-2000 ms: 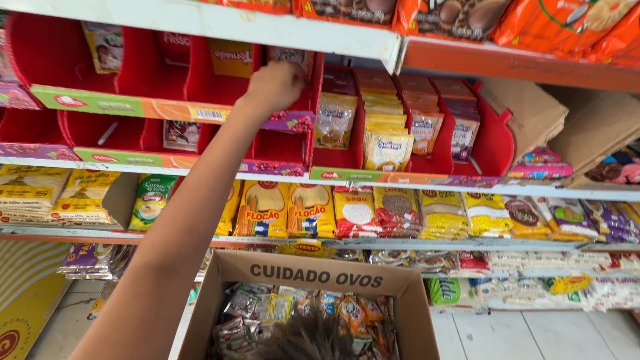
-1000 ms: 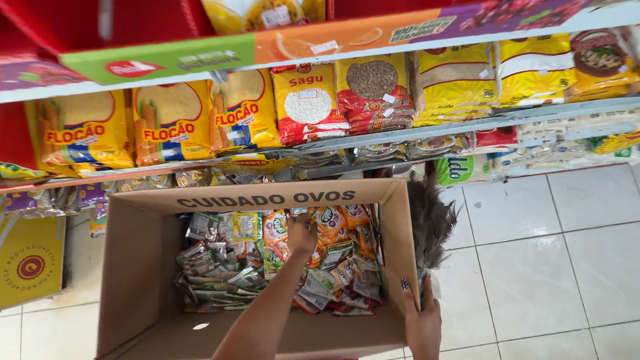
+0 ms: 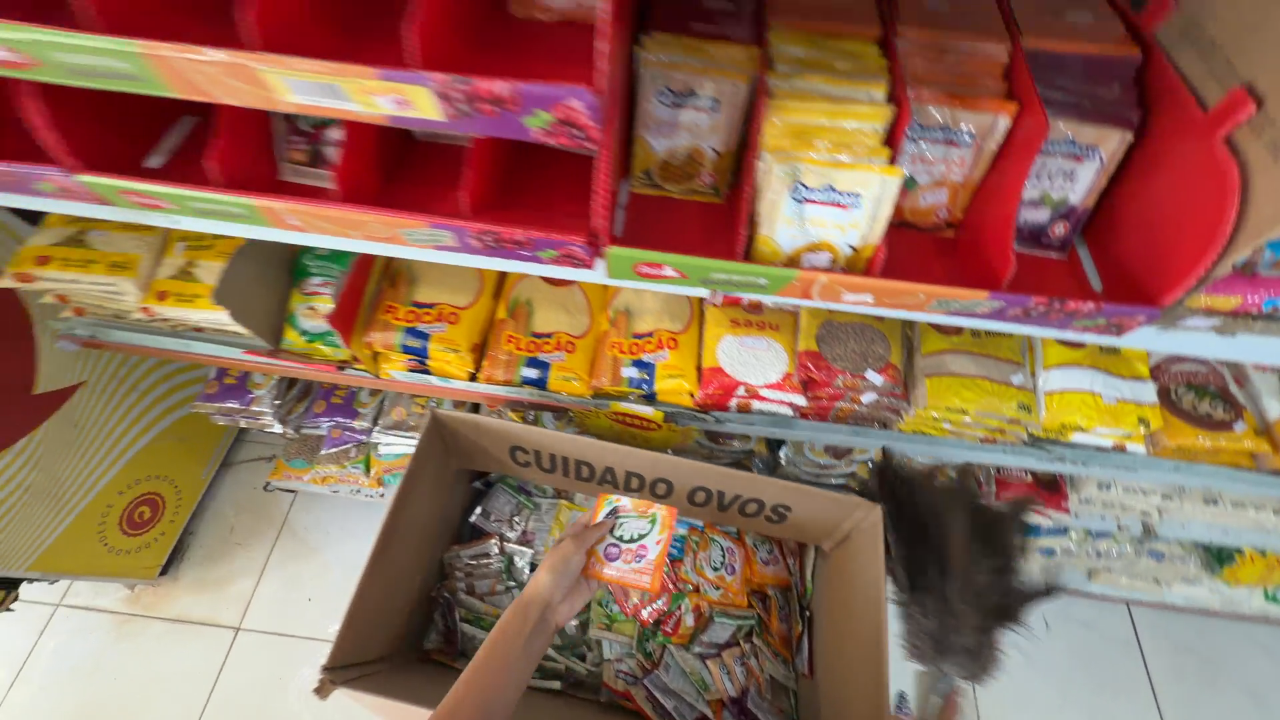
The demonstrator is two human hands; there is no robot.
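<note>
My left hand (image 3: 568, 572) holds an orange drink-mix sachet (image 3: 632, 543) over an open cardboard box (image 3: 850, 600). Loose sachets (image 3: 680, 625) in green, orange, red and silver fill much of the box floor. To the right of the box, the bristles of a dark feather duster (image 3: 950, 570) stand upright. At the bottom edge of the view, my right hand (image 3: 938, 706) shows only in part, closed around the duster's handle. Above the box, red divided display trays (image 3: 530, 190) sit on a shelf; some compartments at the right hold upright sachets (image 3: 825, 205).
Below the trays, a lower shelf edge (image 3: 500, 390) runs across, with yellow flour bags (image 3: 540, 335) and red sago bags (image 3: 750, 355). More packets (image 3: 340, 415) lie beneath it. A yellow patterned carton (image 3: 130, 480) stands at the left on the tiled floor (image 3: 270, 560).
My left hand was up in a red tray, then down among the sachets in the box; now it is raised above them with an orange sachet. My right hand was beside the box's right edge one second ago.
</note>
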